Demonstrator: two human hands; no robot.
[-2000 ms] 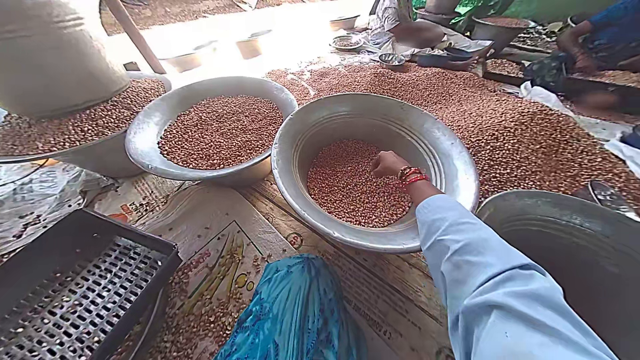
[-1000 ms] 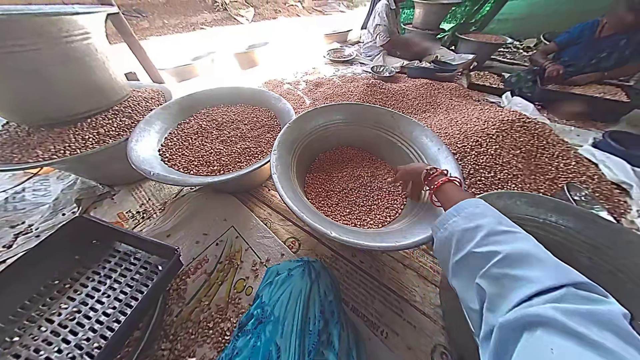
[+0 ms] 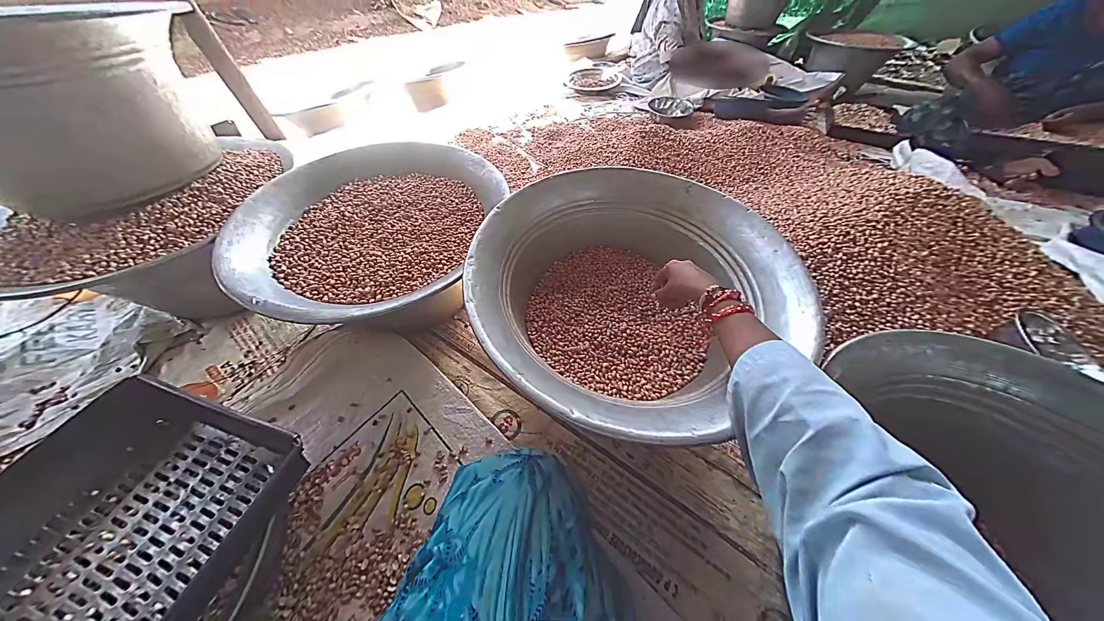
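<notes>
My right hand (image 3: 681, 284), in a light blue sleeve with red bangles at the wrist, is over the peanut kernels (image 3: 617, 323) in a wide metal basin (image 3: 768, 259). Its fingers are curled in; whether kernels are inside them cannot be seen. A second metal basin (image 3: 246, 259) with reddish-brown kernels stands just left of this one. My left hand is not in view. Blue patterned cloth covers my knee (image 3: 517, 535) in front of the basin.
A black crate with a slotted base (image 3: 164, 509) lies lower left. Behind the basins spreads a large heap of kernels (image 3: 880, 224). A dark metal tub (image 3: 975, 414) stands at right. A large pot (image 3: 95, 112) rests upper left. People sit at the far right.
My right hand has moved from the basin's right side to over the middle of the kernels, and its fingers are more curled than a second ago.
</notes>
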